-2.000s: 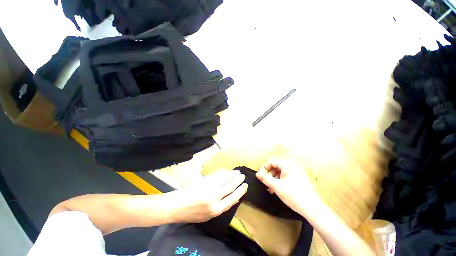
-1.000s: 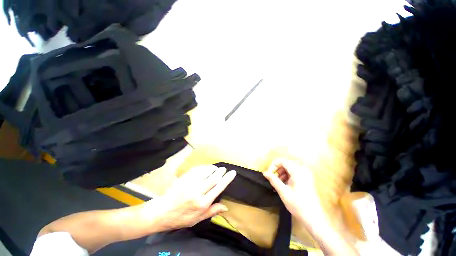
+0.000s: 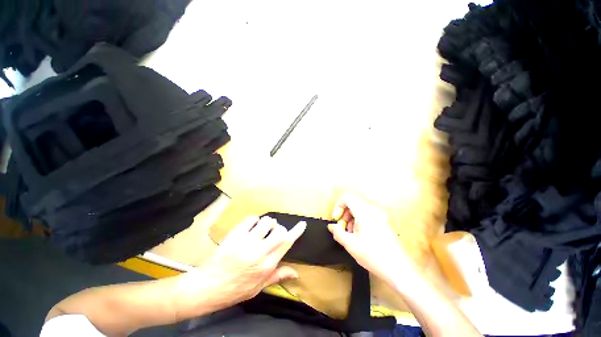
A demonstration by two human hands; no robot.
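A black fabric frame panel point(image 3: 313, 245) lies at the table's near edge, its open centre showing tan cardboard below. My left hand point(image 3: 254, 253) lies on the panel's upper left part, palm down, fingers bent and the index finger extended. My right hand point(image 3: 356, 230) pinches at the panel's top edge with thumb and index finger; something small and yellow shows at the fingertips. Whether a tool is between them is too small to tell. A single narrow dark strip point(image 3: 294, 126) lies on the white table beyond my hands.
A tall stack of black frame panels point(image 3: 151, 164) stands at left, with black bundles point(image 3: 85, 26) behind it. A large black heap point(image 3: 507, 131) fills the right side. An orange-tan piece with a whitish part point(image 3: 460, 258) lies near my right forearm. Yellow edge tape point(image 3: 148, 267) runs along the table edge.
The view has shifted, so stack and loose strip appear further left and the right heap shows more. My right hand has moved along the panel's top edge, closer to my left hand.
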